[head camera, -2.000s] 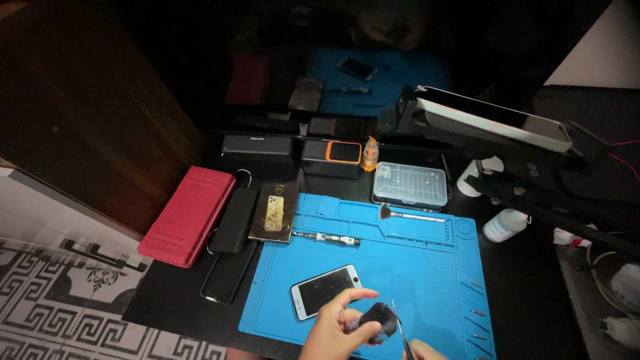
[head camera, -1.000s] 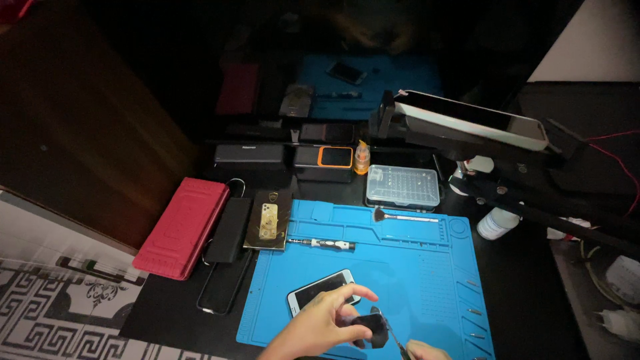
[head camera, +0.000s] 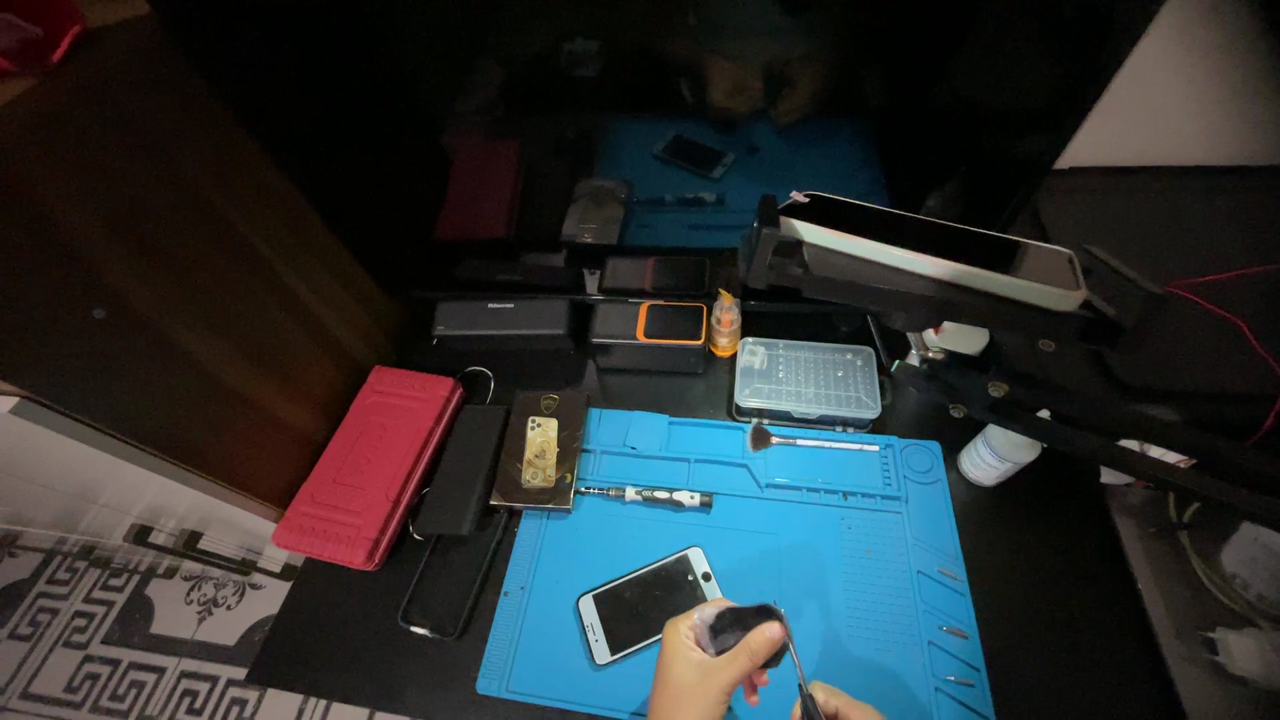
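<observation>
At the bottom of the head view my left hand (head camera: 705, 665) pinches a small dark, partly glossy piece (head camera: 748, 630) between thumb and fingers; its exact kind is unclear. My right hand (head camera: 838, 703), mostly cut off by the lower edge, holds a thin metal tool (head camera: 800, 672) with a dark handle. The tool's slim end touches or lies close beside the dark piece. A white-framed smartphone (head camera: 645, 605) lies face up on the blue silicone repair mat (head camera: 560, 560), just behind my left hand. A precision screwdriver (head camera: 655, 496) and a brush (head camera: 815, 441) rest farther back on the mat.
Left of the mat are a phone box (head camera: 545, 450), black cases (head camera: 460, 480) and a red case (head camera: 370, 460). Behind it stand a clear-lidded organizer (head camera: 807, 380) and a small orange-capped bottle (head camera: 725, 325). A phone on a holder (head camera: 930, 250) overhangs the right, above a white bottle (head camera: 1000, 450).
The dark piece has turned in my left hand, and my left thumb now lies across it. The metal tool remains in my right hand.
</observation>
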